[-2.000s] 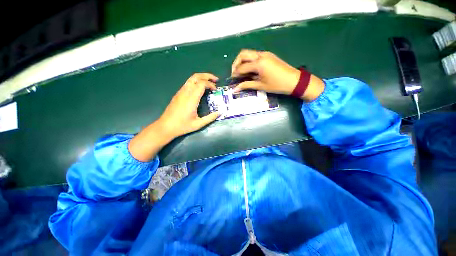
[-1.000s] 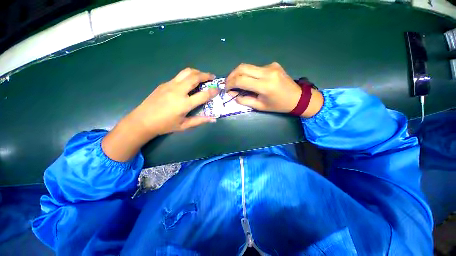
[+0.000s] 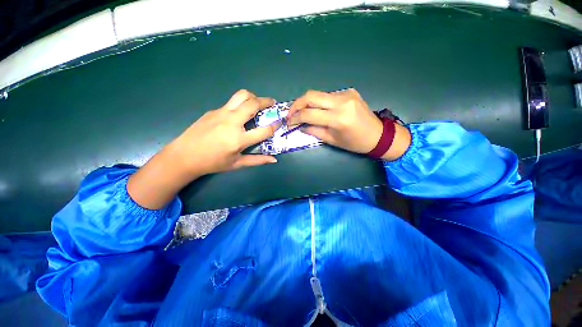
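An open phone body (image 3: 276,139), pale inside with a small green patch near its left end, lies on the dark-green bench mat under both hands. My left hand (image 3: 223,135) holds its left end, with fingertips on the top edge and over the board and the thumb by the lower edge. My right hand (image 3: 335,121) covers the phone's right part and pinches a thin dark tool, likely tweezers (image 3: 292,131), whose tip points left onto the phone's middle. Whether a small cable is at the tip cannot be told.
A black handheld device (image 3: 535,89) with a white cord lies at the right. Small white-grey striped blocks (image 3: 577,59) are at the far right edge. A white rail (image 3: 191,20) borders the mat's far side. A crinkled clear bag (image 3: 199,226) shows below the bench edge.
Since two seconds ago, the thin dark tool has come into view over the phone, and both hands have closed in over it. Since one second ago, the hands have shifted only slightly.
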